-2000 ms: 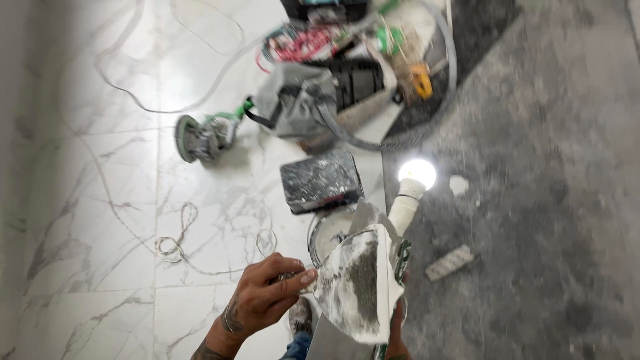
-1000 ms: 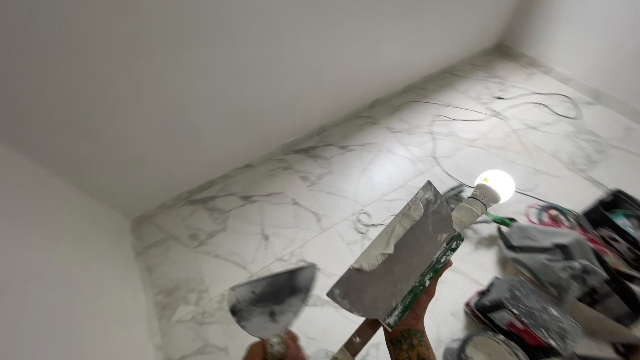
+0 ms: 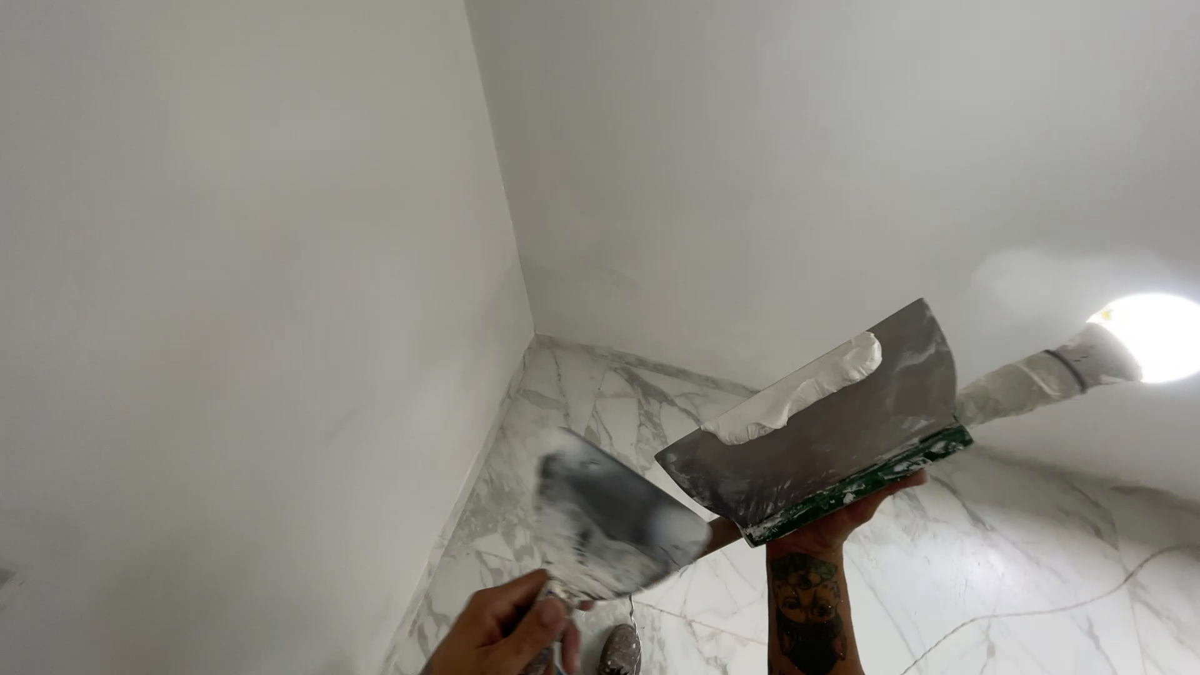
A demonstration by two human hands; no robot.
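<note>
My left hand (image 3: 516,623), low in the view, grips the handle of a putty knife (image 3: 609,525) whose wide metal blade is smeared with filler and slightly blurred. To its right my right hand (image 3: 844,520) holds a broad drywall taping knife (image 3: 834,422) from below, by its green, filler-spotted back edge. A thick ridge of white joint compound (image 3: 797,389) lies along the far edge of that blade. Behind it sticks out a whitish tube (image 3: 1031,380) with a lit bulb (image 3: 1158,337) at its end; how my right hand holds this lamp is hidden.
Two white walls (image 3: 281,281) meet in a corner left of centre. Marble-look floor tiles (image 3: 553,375) spread below them, with a thin cord (image 3: 1012,614) at the lower right. A spattered shoe (image 3: 621,649) shows at the bottom edge.
The view has swung from the floor with tools and a bag to the wall corner. The putty knife, at the wide blade two seconds ago, is now apart from it.
</note>
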